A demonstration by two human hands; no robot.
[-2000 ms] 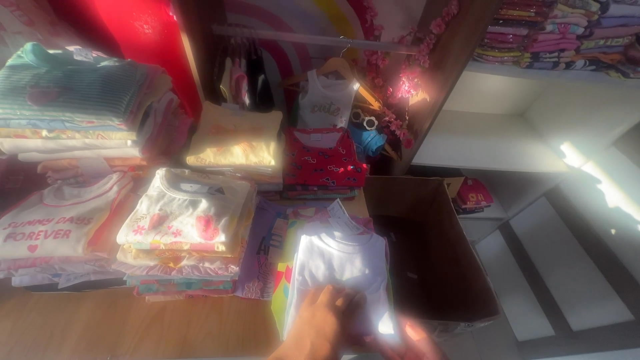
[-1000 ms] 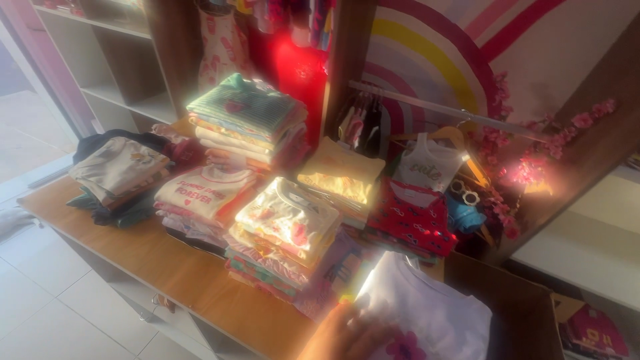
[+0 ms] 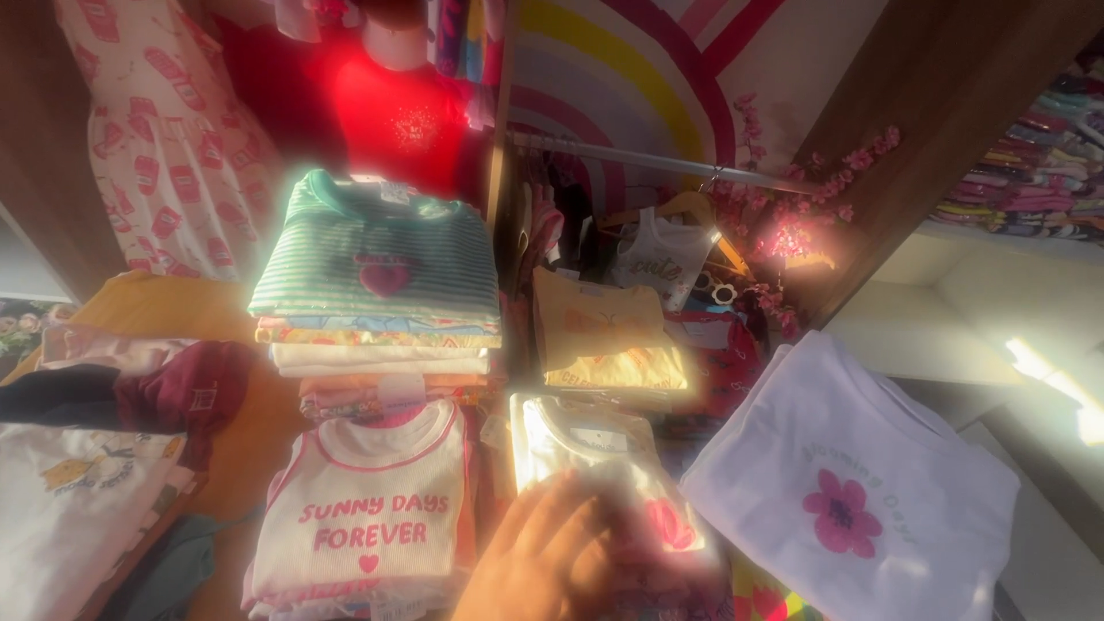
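Observation:
My left hand [image 3: 548,548], blurred, reaches in from the bottom edge. Its fingers lie over the lower front of a folded white T-shirt with a pink print [image 3: 634,483], on top of a stack; no cloth shows gripped. My right hand is out of view. To the right, a folded pale lavender T-shirt with a pink flower [image 3: 849,483] is tilted and stands higher than the stacks; what supports it is hidden. Left of my hand lies a stack topped by a white ribbed top with pink lettering [image 3: 375,517].
Behind stand a tall stack topped by a green striped top [image 3: 379,259] and folded yellow shirts [image 3: 604,332]. More folded clothes [image 3: 86,492] lie at left. A hanging rail [image 3: 655,159], a small tank top on a hanger [image 3: 660,259] and pink blossom branches [image 3: 789,233] are beyond.
My left hand has moved from the pale T-shirt onto the neighbouring stack at its left. The pale T-shirt now shows its flower print fully and sits tilted. My right hand has left the view.

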